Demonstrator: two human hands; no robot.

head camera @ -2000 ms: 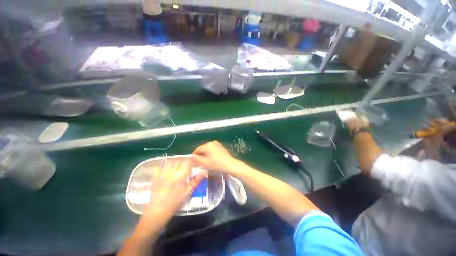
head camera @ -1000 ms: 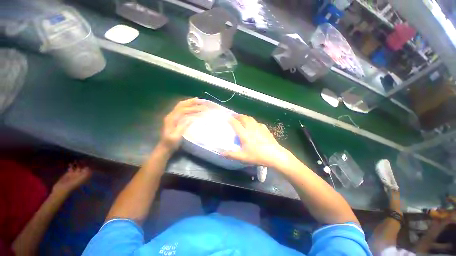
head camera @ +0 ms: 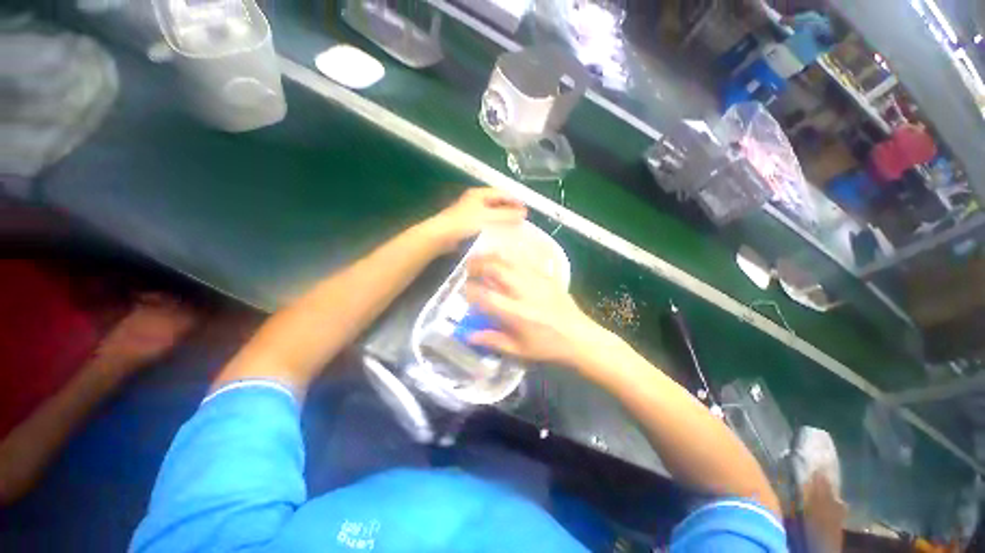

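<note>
The white appliance housing [head camera: 552, 257] is tilted over the bench's near edge, its open side towards me. A blue internal component [head camera: 473, 325] shows inside. My left hand [head camera: 483, 215] holds the housing's far end. My right hand [head camera: 531, 310] lies over the opening, with fingers and thumb at the blue component. The fingertips are blurred, and whether they grip anything is unclear. A white end cover [head camera: 397, 398] hangs beside the housing's near end.
A black electric screwdriver [head camera: 688, 351] and scattered screws [head camera: 618, 311] lie to the right on the green bench. A pale metal strip [head camera: 427, 144] crosses it. Another housing [head camera: 529, 97] stands beyond. A neighbour's hand [head camera: 151, 328] is at left, another person's glove [head camera: 814, 459] at right.
The housing has turned from lying lengthwise on the bench to a tilt at its near edge. My left hand has moved to its far end. The end cover now hangs on the left.
</note>
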